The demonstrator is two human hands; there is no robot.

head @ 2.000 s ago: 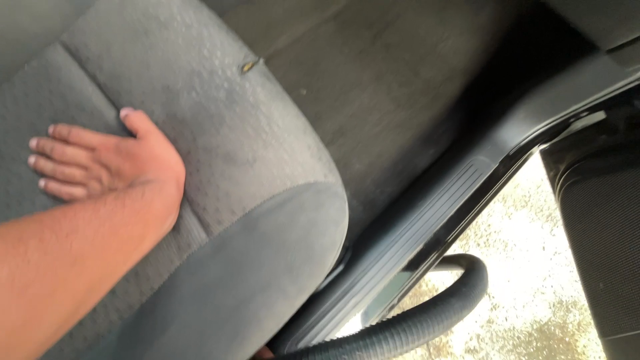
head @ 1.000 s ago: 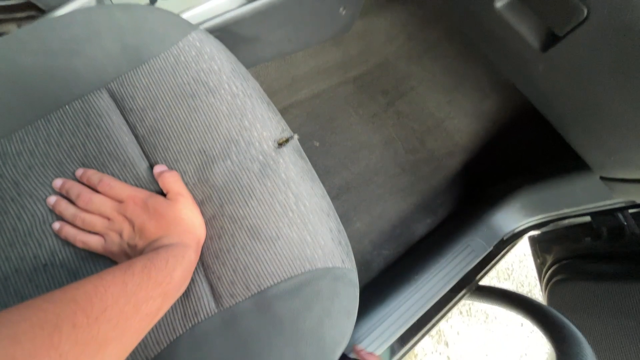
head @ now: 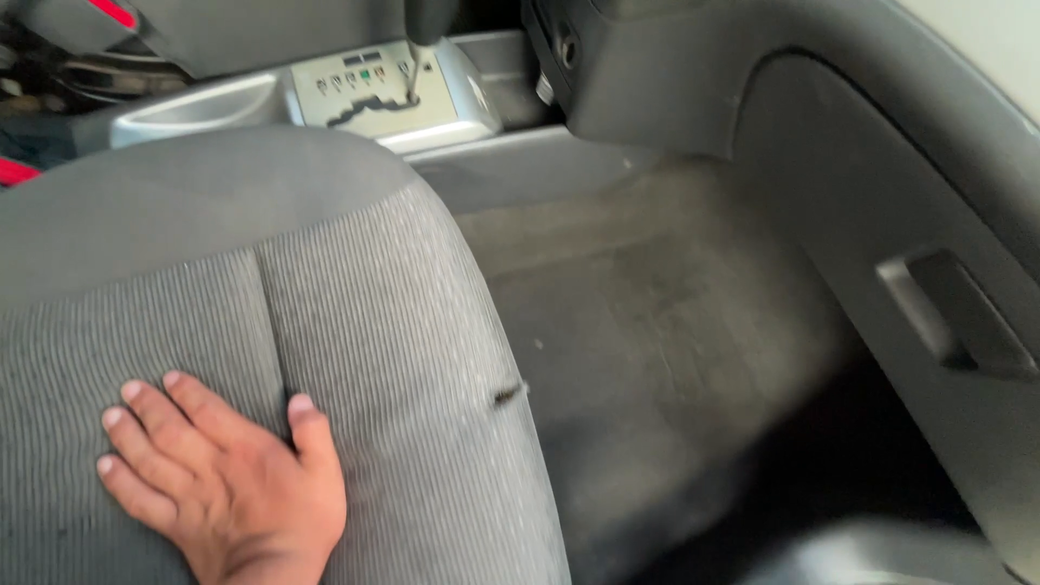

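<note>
My left hand (head: 236,479) lies palm down on the ribbed grey fabric of a car seat cushion (head: 390,325). Its fingers point to the upper left and are slightly apart, with the thumb beside the seam that runs along the cushion. Nothing is held in it. To the right of the hand, a small dark torn or burnt spot (head: 505,396) marks the cushion's front edge. My right hand is out of view.
Beyond the seat is the centre console with a gear selector plate (head: 374,89) and lever (head: 431,20). Grey floor carpet (head: 650,309) lies in front of the cushion. On the right stands a dark trim panel with a recessed handle or pocket (head: 934,309). Red straps or trim show at the upper left.
The view has shifted toward the console and footwell. The dark hose and the fingertip near the door sill have left the view. My left hand still rests on the cushion.
</note>
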